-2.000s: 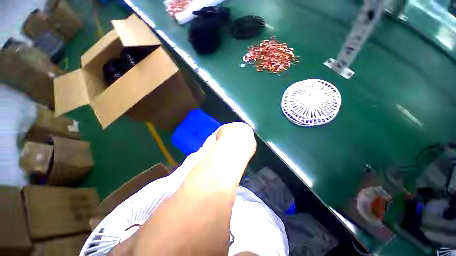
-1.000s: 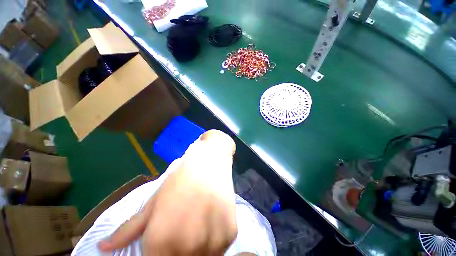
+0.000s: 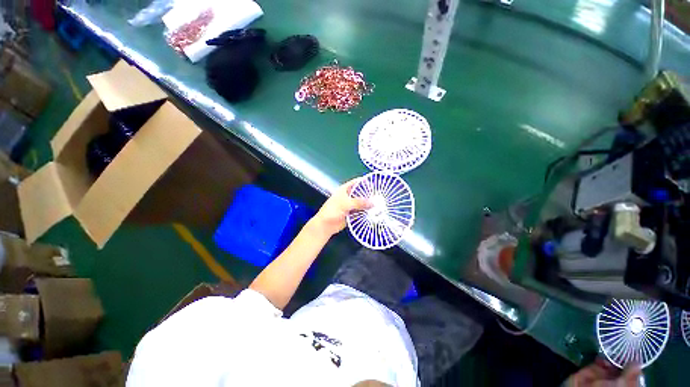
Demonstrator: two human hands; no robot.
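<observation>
My left hand (image 3: pixel 338 209) reaches to the bench edge with its thumb over a white fan grille (image 3: pixel 390 225), gripping it by its left side. This grille is held up just in front of a stack of white grilles (image 3: pixel 395 140) lying on the green bench. My right hand (image 3: pixel 609 375) is at the bottom right, partly cut off by the frame. Its fingers are at the lower rim of another white grille (image 3: pixel 634 332), which it appears to hold. Part of one more grille (image 3: pixel 685 326) shows at the right edge.
Copper-coloured rings (image 3: pixel 334 88) and black parts (image 3: pixel 233 69) lie farther along the bench (image 3: pixel 484 151). A metal bracket (image 3: pixel 431 57) stands beyond the stack. The press (image 3: pixel 605 227) is at right, its pale round fixture (image 3: pixel 495 258) beside it. A carton (image 3: pixel 144 178) and blue stool (image 3: pixel 256 225) are at left.
My left hand has moved away from close to the camera, out to the bench edge, and now shows a grille in it. My right hand has come into view at bottom right. The view has shifted right.
</observation>
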